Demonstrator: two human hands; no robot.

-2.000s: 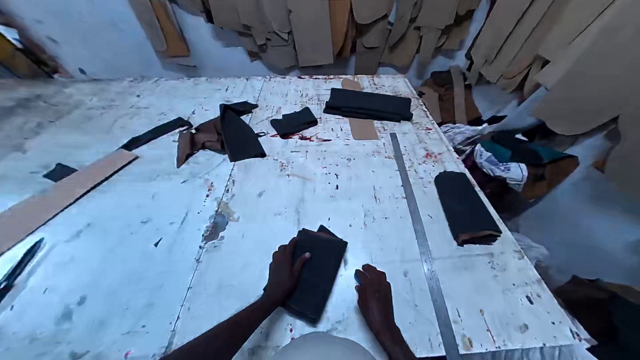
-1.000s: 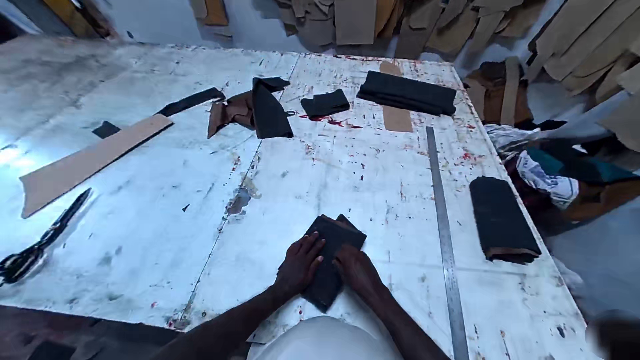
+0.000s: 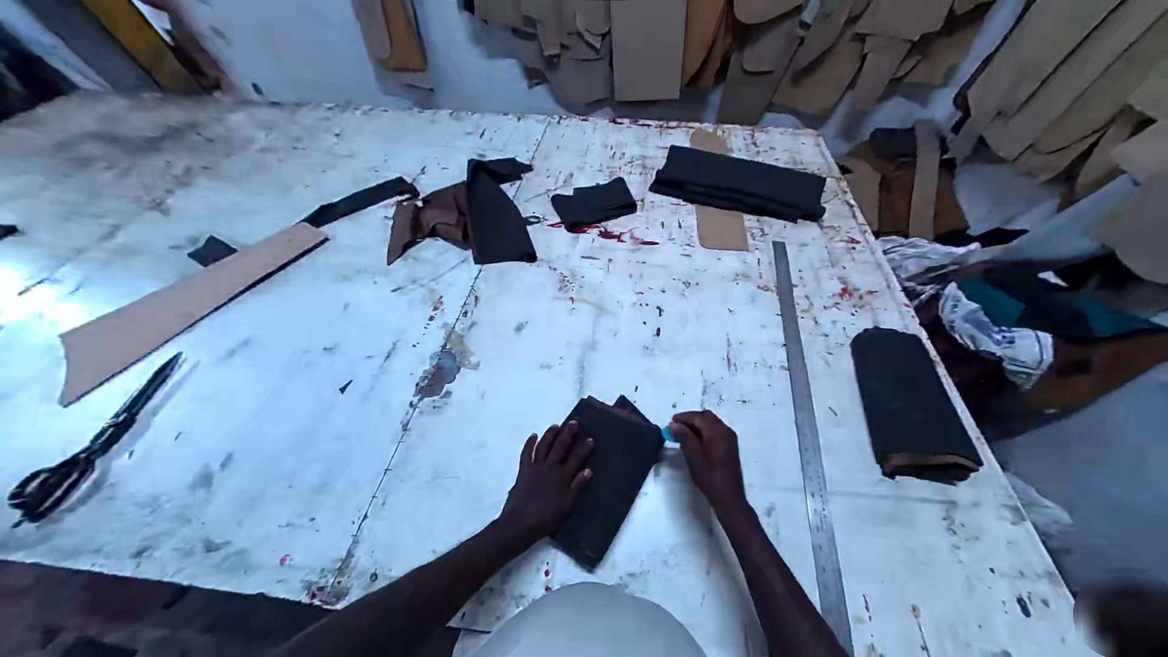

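Note:
A folded dark cloth bundle (image 3: 613, 484) lies at a slant on the white table (image 3: 566, 338), near its front edge. My left hand (image 3: 550, 474) rests flat on the bundle's left side with its fingers spread. Just right of the bundle's upper right corner, my right hand (image 3: 707, 452) pinches a small light-blue piece (image 3: 671, 432), possibly tailor's chalk, whose tip is at the cloth edge. Brown cloth shows between the layers at the bundle's top. The palm of my right hand is hidden.
A metal ruler (image 3: 803, 411) and a rolled dark cloth (image 3: 912, 401) lie to the right. Folded dark cloth (image 3: 739, 182), a smaller dark piece (image 3: 595, 203) and crumpled brown and dark cloth (image 3: 497, 214) lie farther back. Scissors (image 3: 91, 452) and a tan pattern piece (image 3: 192, 306) are left.
My right hand has moved off the bundle to its right side, where the blue piece shows. My left hand remains on the cloth. The scissors have come fully into view since the earliest frame.

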